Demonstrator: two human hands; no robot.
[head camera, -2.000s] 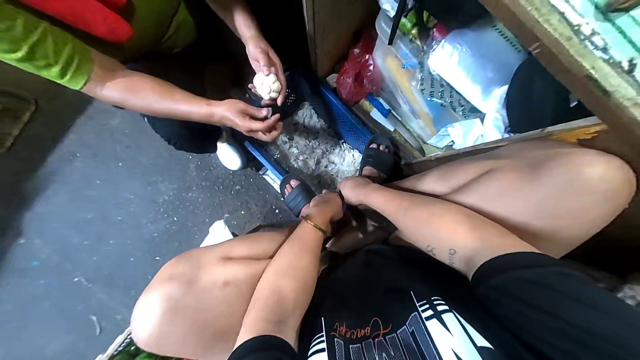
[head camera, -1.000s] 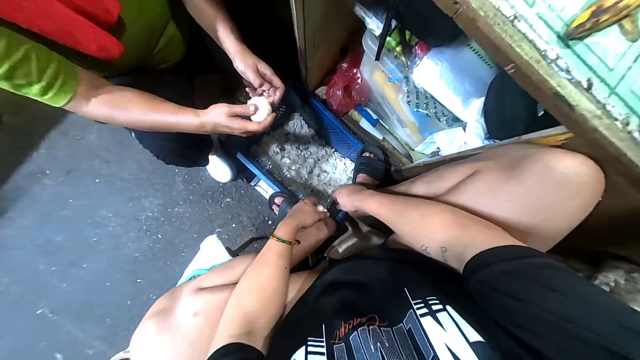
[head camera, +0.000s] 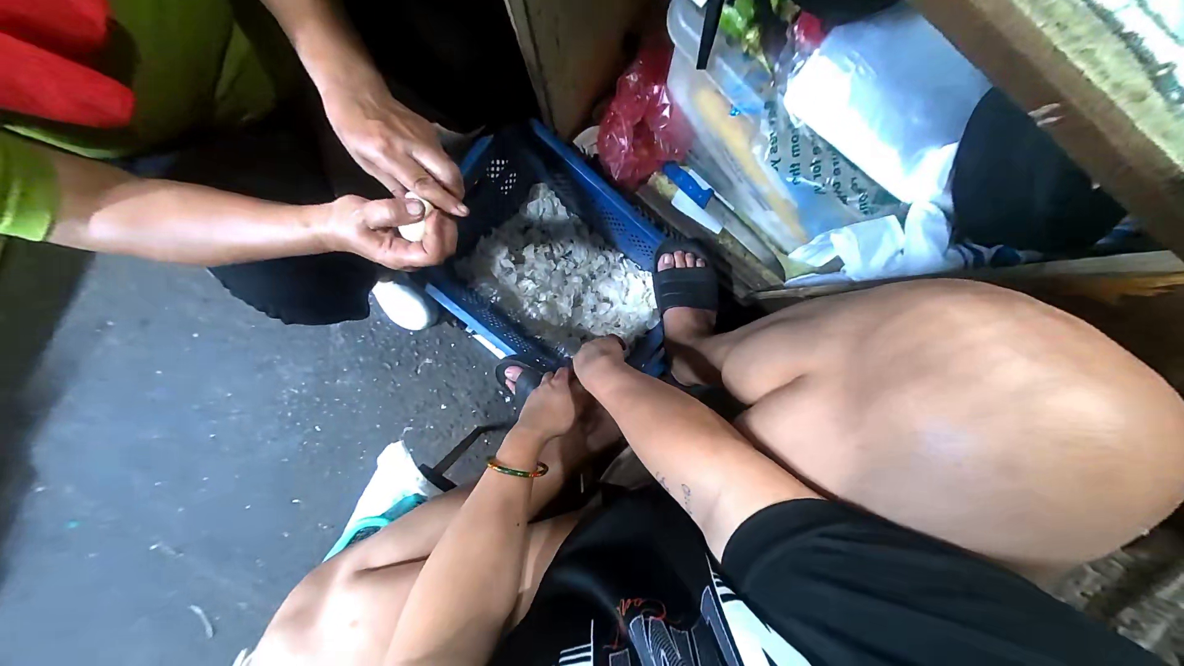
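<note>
My left hand (head camera: 552, 405) and my right hand (head camera: 599, 359) are close together at the near end of a blue plastic basket (head camera: 606, 205). Their fingers are bent and partly hidden, so I cannot tell what they hold. Pale, papery peelings, seemingly garlic skins (head camera: 564, 277), lie in the basket just beyond my hands. Across from me at the upper left, another person's two hands (head camera: 393, 203) hold a small whitish piece, seemingly garlic (head camera: 415, 220), over the basket's left side.
My sandalled feet (head camera: 685, 277) flank the basket. At the right are a red plastic bag (head camera: 643, 120), a clear plastic container (head camera: 731, 129), a knife-like tool with a blue handle (head camera: 689, 185) and white bags (head camera: 879, 102). A wooden edge (head camera: 1064, 111) crosses the upper right. A white shoe (head camera: 405, 303) stands left of the basket.
The other person's hands held a whole bulb two seconds ago and now hold a smaller-looking whitish piece. A pale bit showed at my left hand one second ago; it is not visible now.
</note>
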